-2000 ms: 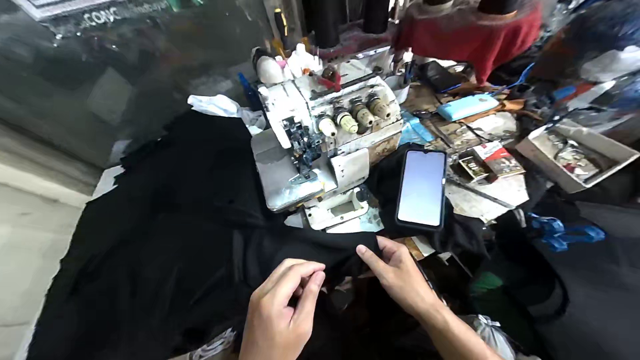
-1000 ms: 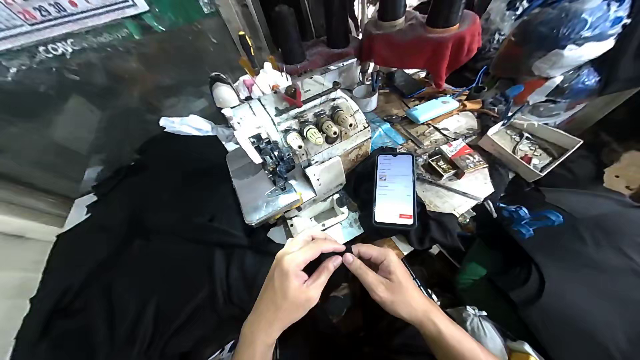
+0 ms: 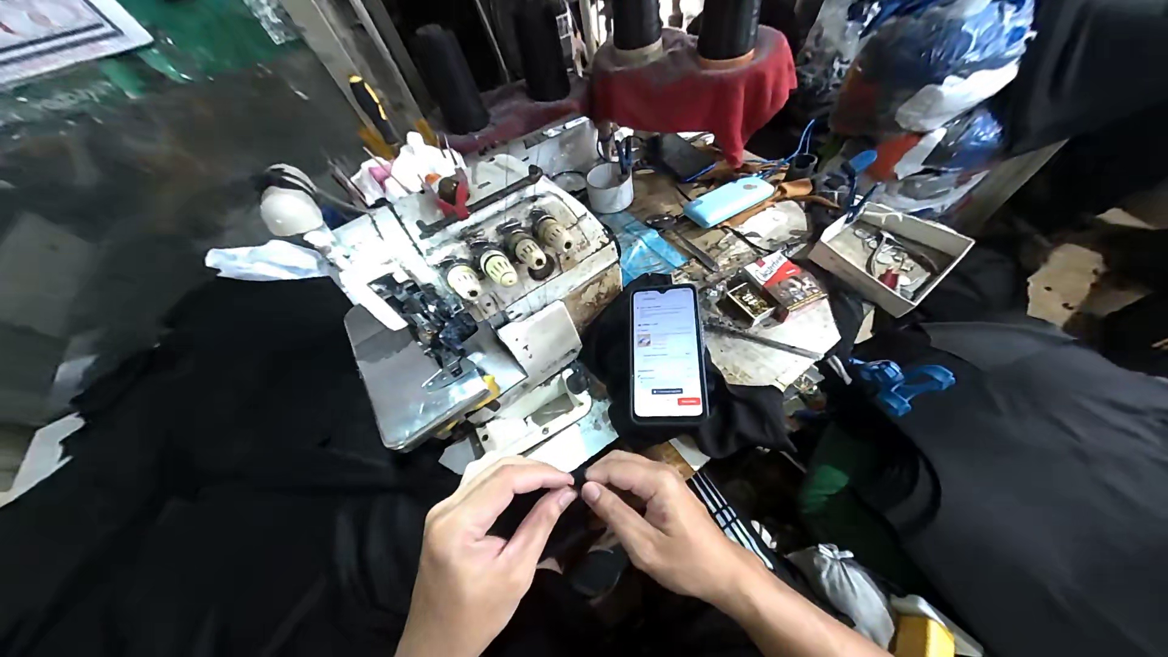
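Observation:
My left hand [image 3: 488,547] and my right hand [image 3: 662,525] meet fingertip to fingertip below the sewing machine. Between the pinched fingers is a small dark bit, probably black fabric; its extent is hidden. An overlock sewing machine [image 3: 584,265] with several tension dials stands just beyond my hands, its metal plate [image 3: 392,383] to the left. Black fabric [image 3: 201,474] spreads over the left side. A smartphone [image 3: 669,356] with a lit screen lies right of the machine, on dark cloth.
A light blue case [image 3: 727,202], a white cup [image 3: 610,189] and a small matchbox-like box [image 3: 750,301] lie behind the phone. At right are an open cardboard box [image 3: 944,265] of small tools, a blue plastic clip [image 3: 899,383] and black cloth [image 3: 1049,484]. Thread cones [image 3: 728,32] stand behind.
My hands, apart two seconds ago, are now together at the fingertips. The phone screen, blank-looking at first, shows a page with a red button. The view has shifted.

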